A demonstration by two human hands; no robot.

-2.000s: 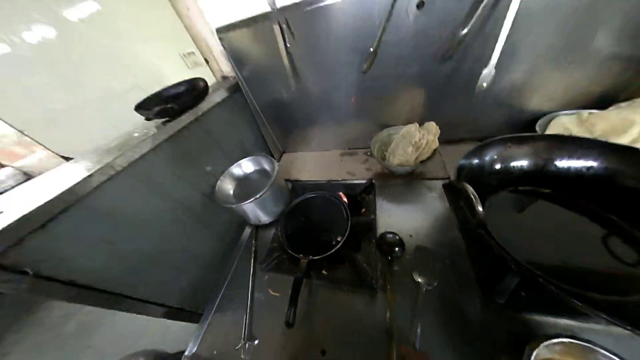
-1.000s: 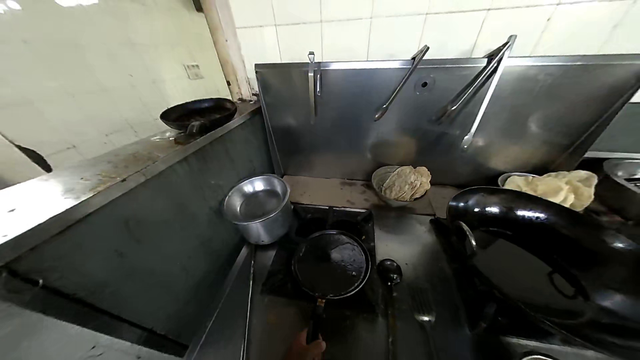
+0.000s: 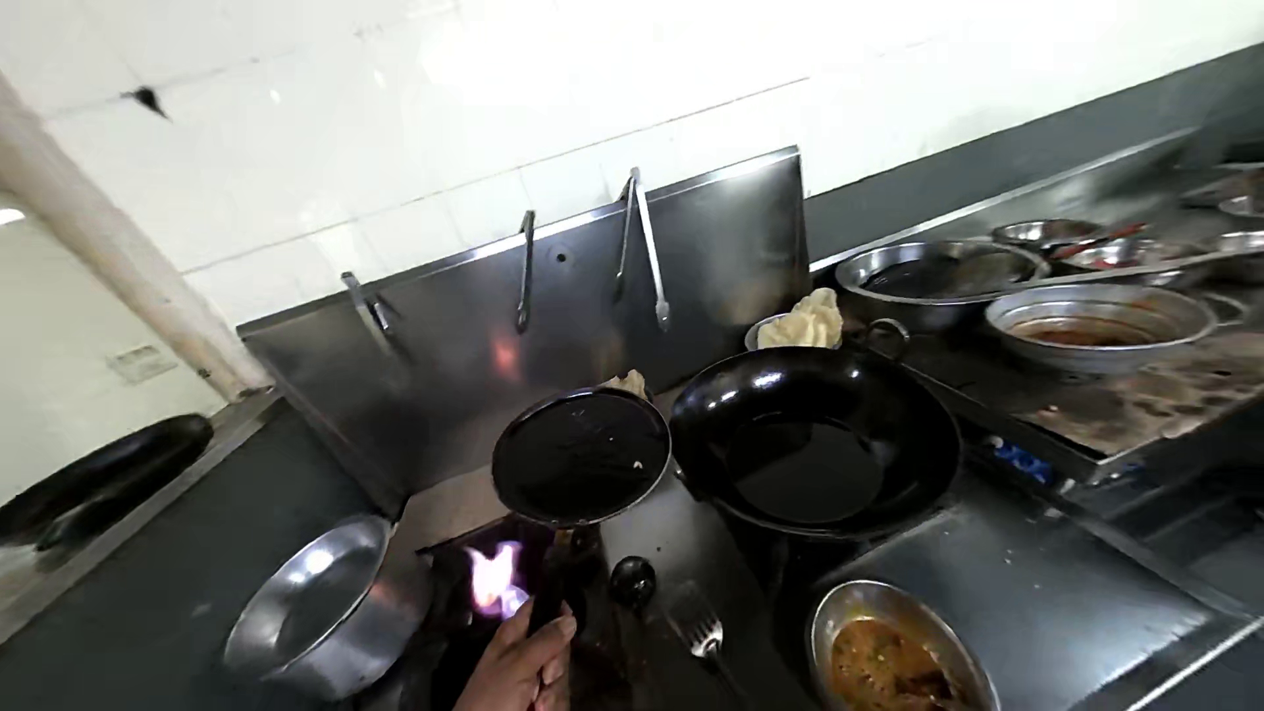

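Observation:
My left hand is closed around the dark handle of a small black frying pan, near the bottom of the head view. The pan is raised off the burner, its round dark surface shiny with a few small specks. A burner flame burns just left of the handle. Right of the pan sits a large black wok with dark liquid inside. A ladle and a slotted metal utensil lie on the stovetop right of my hand. My right hand is out of view.
A metal pot stands left of the flame. A bowl of orange-brown sauce is at lower right. Pale flatbreads sit behind the wok. Tongs hang on the steel backsplash. Another black pan rests on the left ledge.
My left hand was out of view, then appeared at the pan's handle. The pan has come up off the burner toward the wok, exposing the flame. The view has swung right.

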